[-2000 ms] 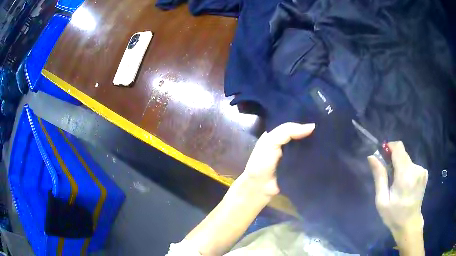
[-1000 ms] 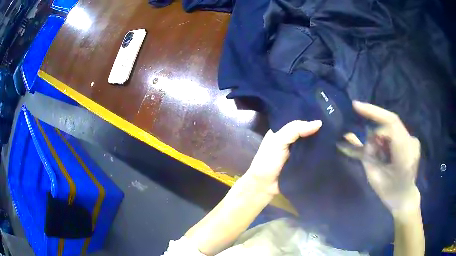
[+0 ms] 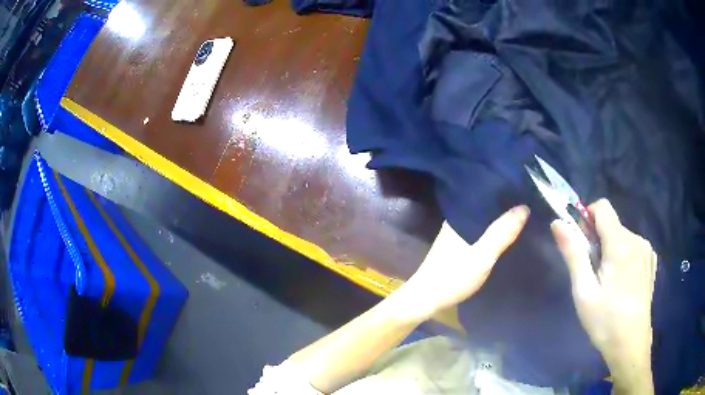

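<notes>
A navy garment (image 3: 510,308) lies heaped over the right of the table and hangs toward my body, with shinier, crinkled lining (image 3: 572,69) above it. My left hand (image 3: 483,262) holds the garment, thumb on top of the cloth and the other fingers hidden beneath it. My right hand (image 3: 614,285) holds small silver thread snips (image 3: 558,193) with a red part at the handle. The blades point up and left over the cloth and are slightly apart. No thread can be made out at the tips.
A pale phone (image 3: 202,81) lies face down on the glossy brown table (image 3: 301,69). Yellow tape (image 3: 209,193) runs along the table edge. A blue bag (image 3: 116,285) with brown stripes and a black patch stands on the grey floor at the left. More navy cloth (image 3: 332,6) lies at the top.
My left hand has moved slightly right and down with the cloth. The label marked M no longer shows. The snips, blurred in my right hand a second ago, now point forward with blades parted.
</notes>
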